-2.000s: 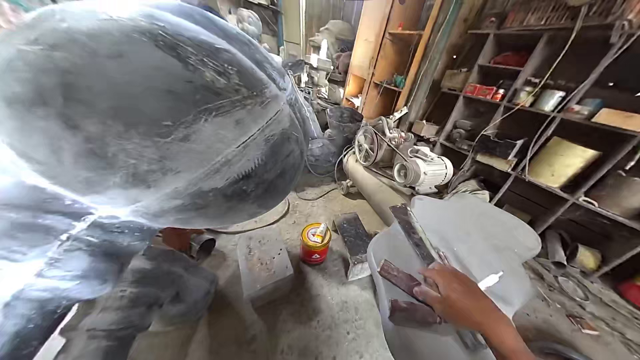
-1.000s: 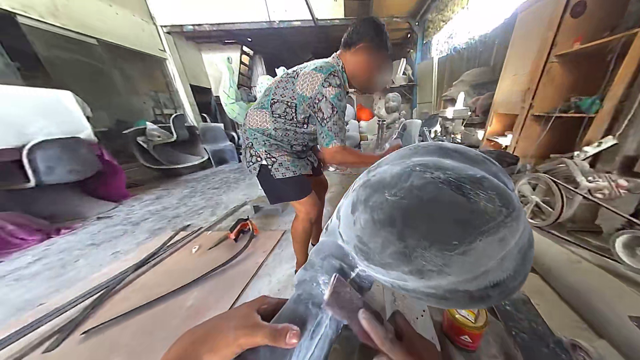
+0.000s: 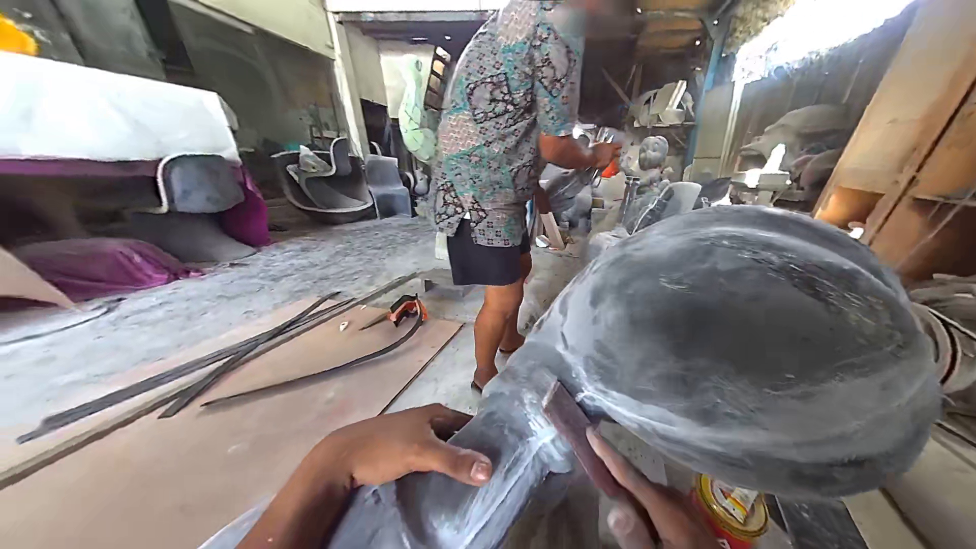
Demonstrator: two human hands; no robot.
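A large grey sculpted form with a rounded bulb (image 3: 732, 343) and a narrower, dusty limb (image 3: 488, 465) fills the lower right of the head view. My left hand (image 3: 404, 457) rests on the limb, thumb and fingers apart around its upper side. My right hand (image 3: 648, 496) grips a flat reddish-brown sanding block (image 3: 579, 438), whose far end touches the joint between limb and bulb. Pale dust and streaks cover that joint. Part of my right hand is cut off by the bottom edge.
A red and yellow tin (image 3: 730, 512) stands under the bulb. Dark strips (image 3: 252, 351) and an orange-handled tool (image 3: 406, 309) lie on a flat board (image 3: 305, 427) at left. A person in a patterned shirt (image 3: 503, 130) stands just beyond the form. Grey chairs (image 3: 324, 183) stand farther back.
The view has swung left from the shelves. Two seconds ago my right hand was at blocks on a grey seat; now it holds one against the form. The person has become more upright.
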